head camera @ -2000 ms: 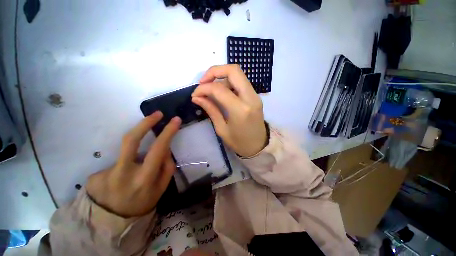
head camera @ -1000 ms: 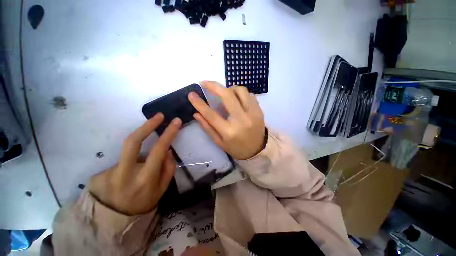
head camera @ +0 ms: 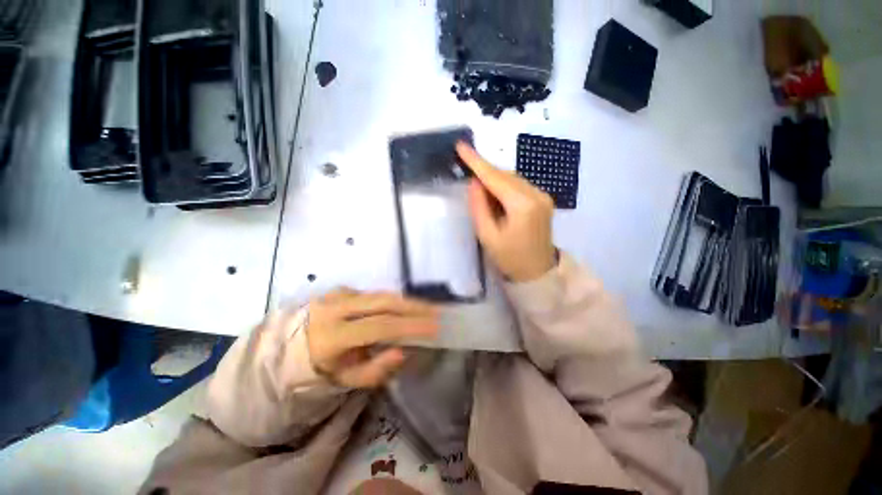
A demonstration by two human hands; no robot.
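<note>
A black phone middle frame with a large rectangular opening stands out over the white tabletop, its solid plate end away from me. It is slightly blurred. My right hand holds its upper right edge, with the fingertips on the plate end. My left hand is blurred below the frame's lower end, fingers pointing right. Whether it touches the frame or holds anything cannot be told. The black grid tray lies beyond my right hand. No small part shows at my fingertips.
Stacked frames with silver rims stand at far left. A smaller frame bundle stands at right near the bench edge. Loose black parts lie at a bag's mouth, beside a black box. A plastic bottle is at far right.
The view has shifted, showing the left stacks. The frame has turned more upright. My left hand has left the plate end and is below the frame; my right hand now holds the side edge.
</note>
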